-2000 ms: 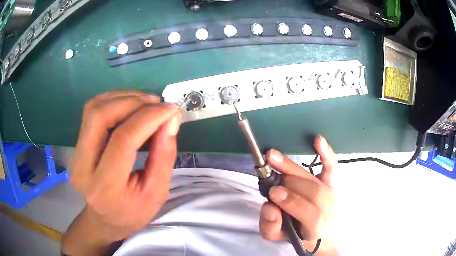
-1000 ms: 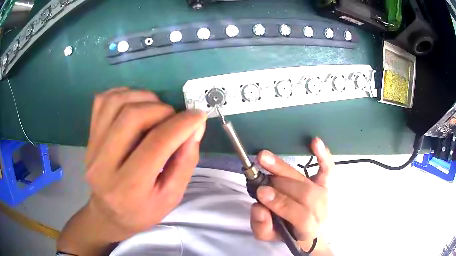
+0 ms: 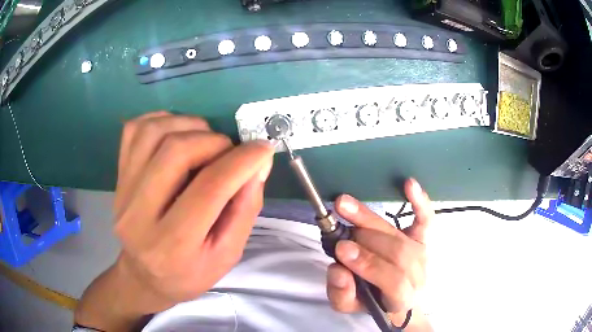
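Observation:
The white light bar strip (image 3: 347, 120) lies on the green mat with a row of round silver rings. My right hand (image 3: 380, 256) holds the soldering iron (image 3: 308, 186) by its black grip. The iron's tip touches or nearly touches the lower edge of the leftmost round component (image 3: 279, 126). My left hand (image 3: 188, 207) has thumb and forefinger pinched together beside that component, at the strip's left end. Solder wire between the fingertips is too fine to make out clearly.
A black strip holder (image 3: 282, 52) with white discs lies beyond. A loose white disc (image 3: 86, 66) and another light bar (image 3: 39, 48) are at left. The sponge tray (image 3: 517, 97) is at right. The iron's cord (image 3: 480, 211) runs right. Blue stools (image 3: 39, 224) stand below the bench.
Over two seconds the white strip has shifted right. The iron tip has moved from the second ring to the leftmost one, and my left hand has moved right. The last second shows almost no change.

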